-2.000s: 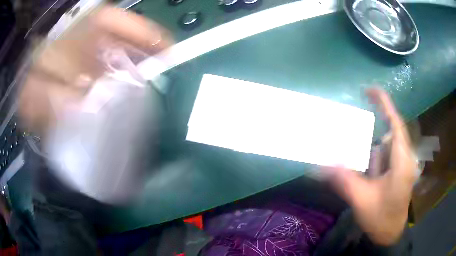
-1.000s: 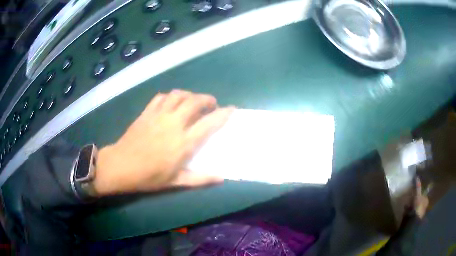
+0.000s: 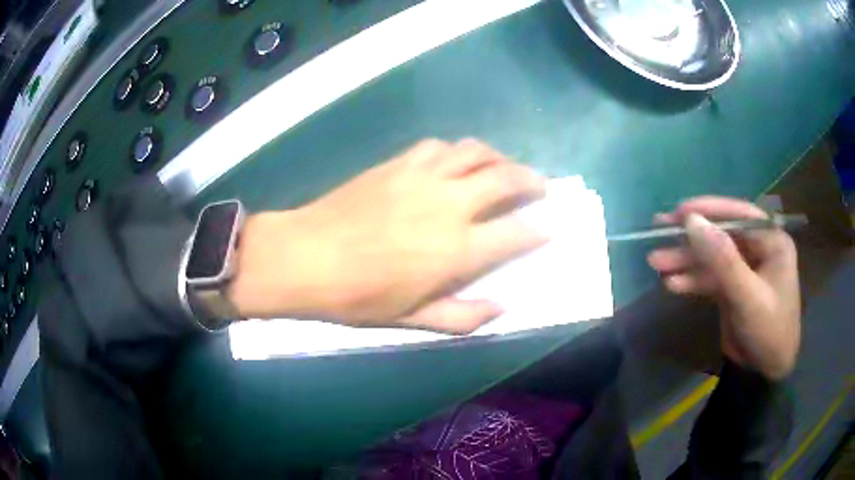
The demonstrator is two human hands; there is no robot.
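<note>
A glaring white stack of sheets (image 3: 562, 272) lies flat on the green worktop, its right edges slightly uneven. My left hand (image 3: 403, 239), with a watch at the wrist, lies flat on the stack, fingers spread, pointing right. My right hand (image 3: 736, 267) is at the right, over the worktop's edge, and holds thin tweezers (image 3: 759, 224) like a pen. Their tip points left and ends near the stack's right edge; I cannot tell if it touches.
A shiny steel bowl (image 3: 661, 42) stands at the top right. A pale rail (image 3: 347, 80) runs beside the green belt, which carries rows of round black parts (image 3: 267, 40). A brown box (image 3: 806, 187) is partly visible below the worktop's right edge, above grey floor with yellow lines.
My left hand has moved right across the white stack. My right hand has come up from the box area and now holds tweezers. The stack shows further left and its right edges look less even.
</note>
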